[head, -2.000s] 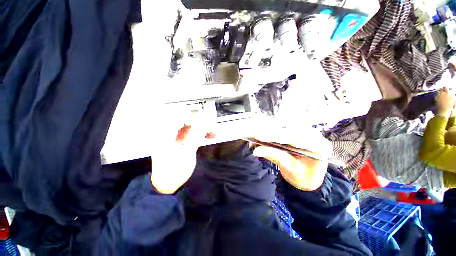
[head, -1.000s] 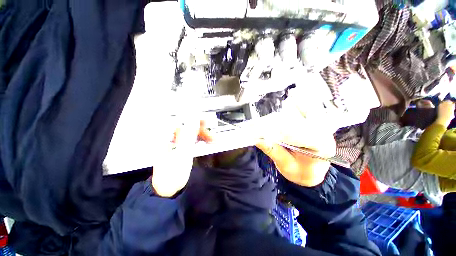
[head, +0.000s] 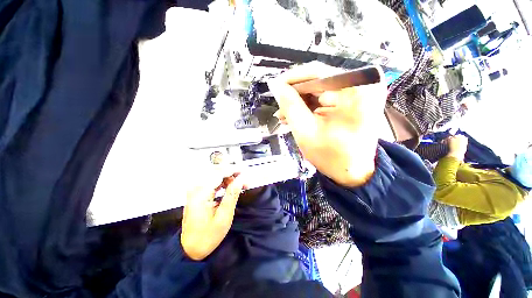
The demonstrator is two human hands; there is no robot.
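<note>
The pale overlock machine [head: 286,29] stands on the white table, with its dark needle area [head: 254,99] at the left front. My right hand [head: 335,128] is raised over the machine front and holds a dark brown tool [head: 353,79] like a pen. The tool's far end is hidden by my fingers or lost in the glare near the needle area. My left hand [head: 209,218] is at the table's front edge, below the pale cover plate [head: 233,156]; its fingertips are overexposed and I cannot tell if they hold anything.
A large navy garment [head: 58,116] is heaped left of the machine, over the white table [head: 146,134]. Striped fabric [head: 417,96] lies to the right. A person in a mustard top [head: 481,189] is at the right. A blue crate [head: 307,262] shows below the table.
My right hand has risen from the table's front edge to the needle area, with a tool in it. My left hand has moved slightly down. The view has shifted, showing more at the right.
</note>
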